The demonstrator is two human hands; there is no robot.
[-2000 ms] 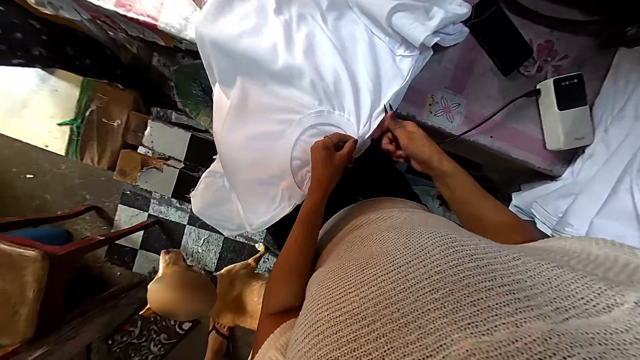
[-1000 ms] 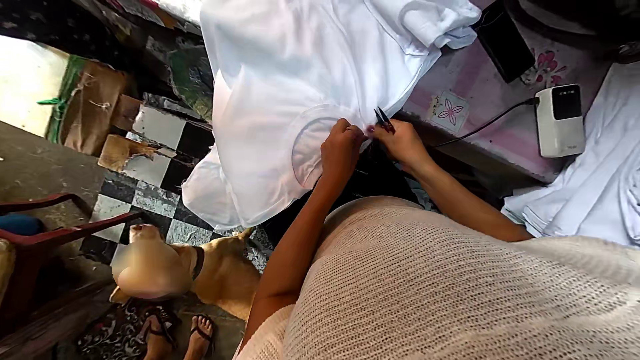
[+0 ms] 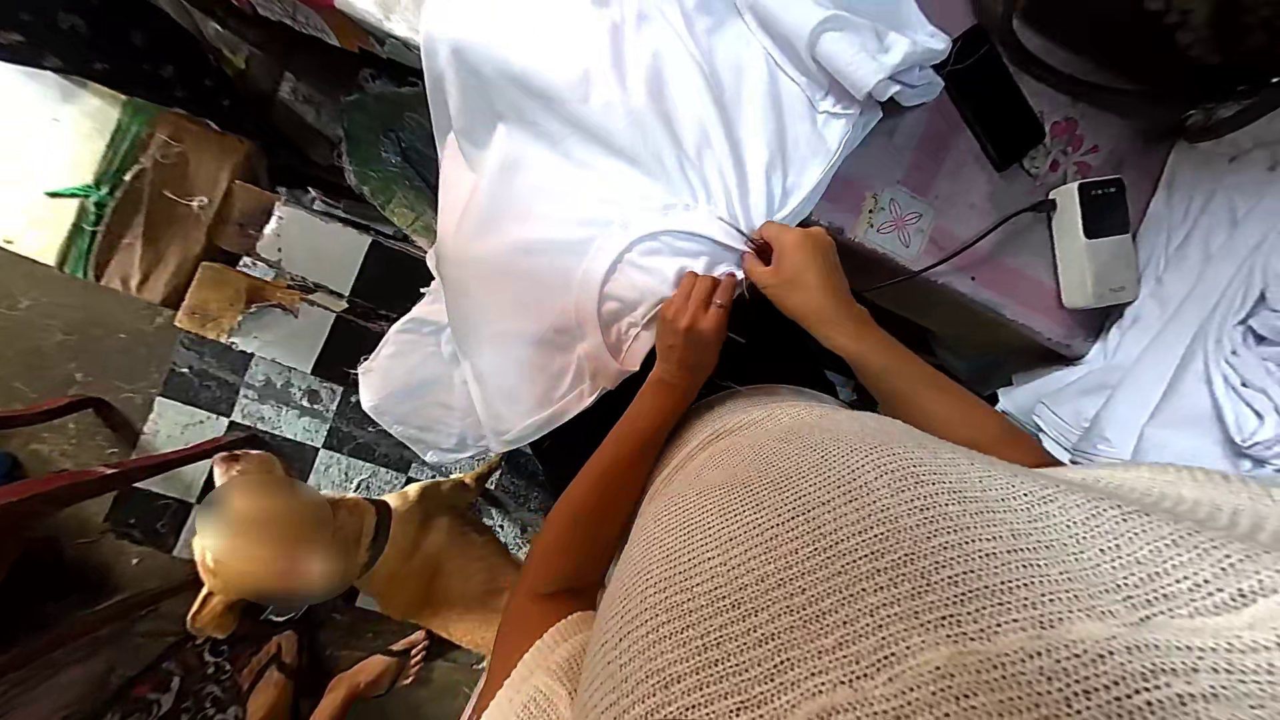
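Note:
A white T-shirt lies spread over my lap and the table edge, its round neckline turned toward me. My left hand, with a ring on one finger, pinches the fabric at the neckline. Close beside it, my right hand holds a small dark pointed tool, perhaps thread snips, against the same edge of the shirt. The fingers cover most of the tool, so its exact kind cannot be told. A few loose threads show just below the hands.
On the pink patterned tabletop are a black phone and a white power bank with a cable. More white garments lie at right. A tan dog stands on the checkered floor at lower left, near another person's feet and a red chair.
The pointed tool, held upright from the right hand one second ago, now lies lower against the shirt's neckline. The dog has moved further into view since two seconds ago.

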